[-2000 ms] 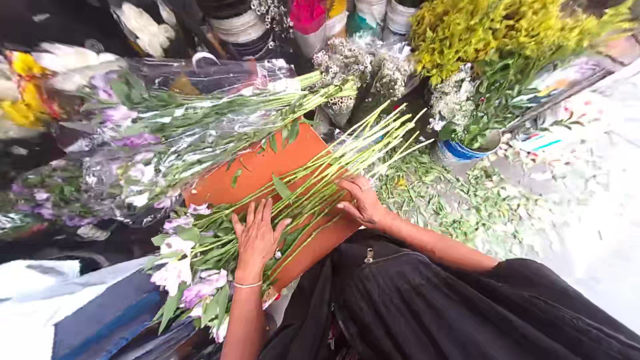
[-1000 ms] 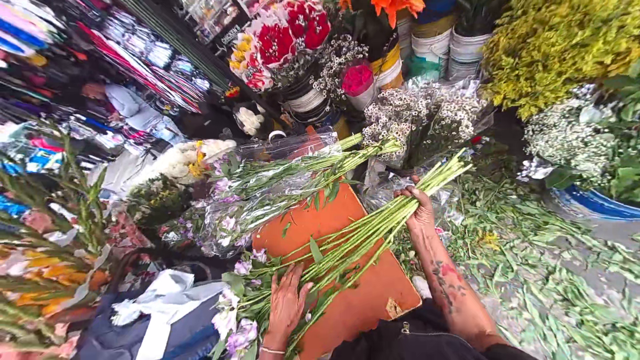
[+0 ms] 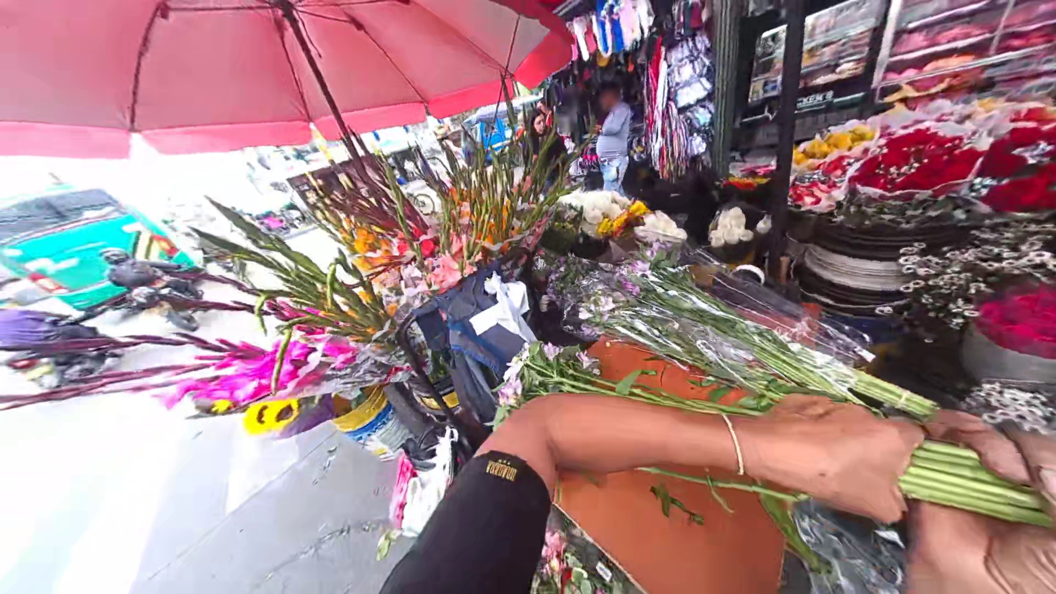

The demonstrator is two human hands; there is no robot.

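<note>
My left hand [image 3: 833,450], with a thin bracelet at the wrist, grips a bundle of green flower stems [image 3: 961,483] at the right. Around the stem ends beyond it, my right hand [image 3: 982,441] is closed, partly cut off by the frame's edge. The bundle's pale lilac blossoms [image 3: 511,384] lie to the left, behind my forearm. Below the arm is an orange-brown board [image 3: 676,528] with loose leaves on it. Another bunch of stems in clear plastic wrap [image 3: 726,330] rests across the board's far side, just beyond my hands.
Gladioli [image 3: 462,214] and bright pink flowers [image 3: 280,371] stand at the left near a bucket [image 3: 375,421]. A red umbrella [image 3: 247,74] hangs overhead. Red bouquets [image 3: 916,161] and stacked buckets [image 3: 854,268] are at the right. Two people stand farther back, one in a light shirt [image 3: 613,132].
My left hand has left the leafy middle of the stems and now grips them near their ends beside my right hand. The view has swung up and to the left.
</note>
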